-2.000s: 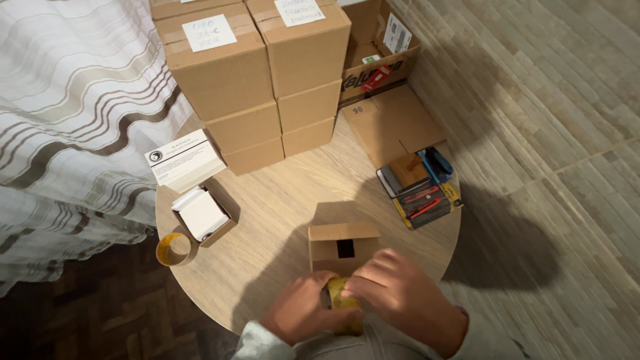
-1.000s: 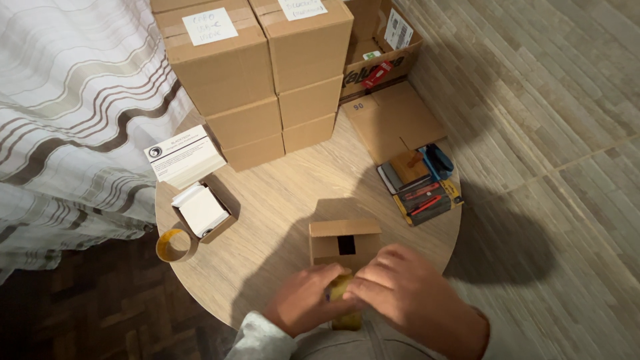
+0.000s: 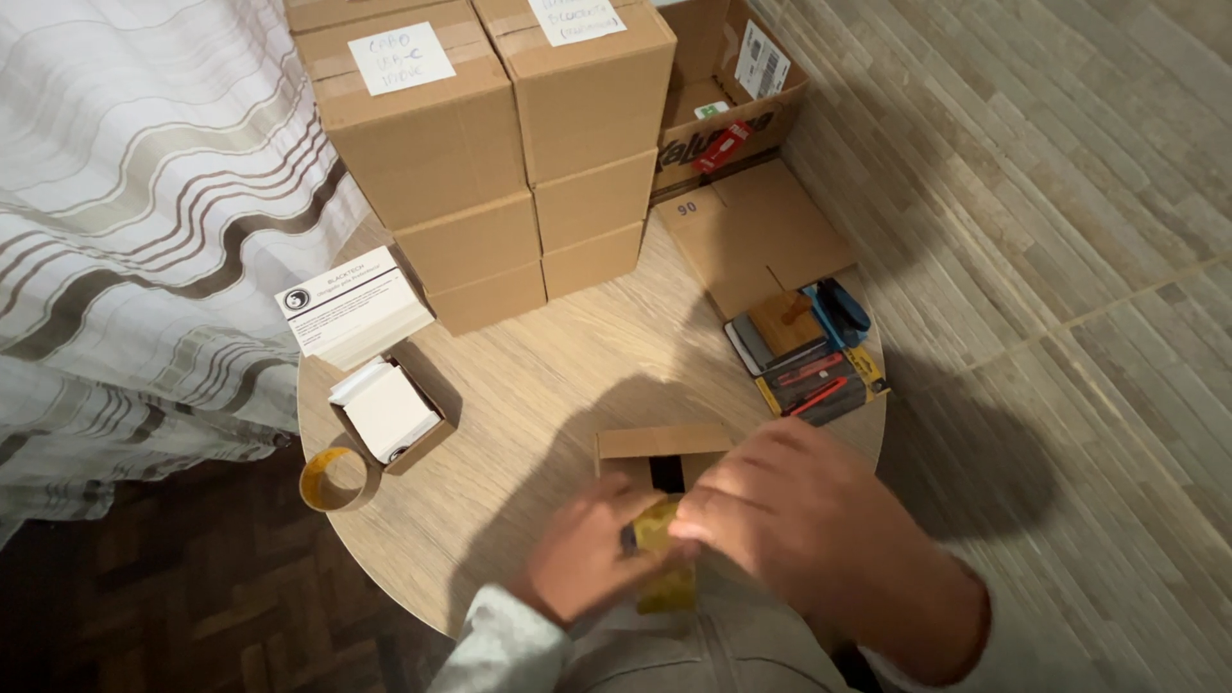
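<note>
My left hand (image 3: 592, 549) and my right hand (image 3: 780, 520) meet near the table's front edge, both holding a small yellow item (image 3: 666, 577) whose kind I cannot make out. My right fingers pinch its upper part, and my left fingers wrap its left side. Just beyond them stands a small cardboard box (image 3: 664, 441) with a raised flap and something black at its opening. My right hand hides part of that box.
Stacked cardboard boxes (image 3: 423, 154) stand at the back. Left are a box of white cards (image 3: 390, 409), a printed card stack (image 3: 356, 308) and a tape roll (image 3: 337, 479). Right are flattened cardboard (image 3: 760, 231), a wooden stamp (image 3: 784, 322), a blue tool (image 3: 842, 313) and red cutters (image 3: 813, 395).
Both hands stay around the yellow item in front of the small box, with small finger movements. The things on the table have not moved.
</note>
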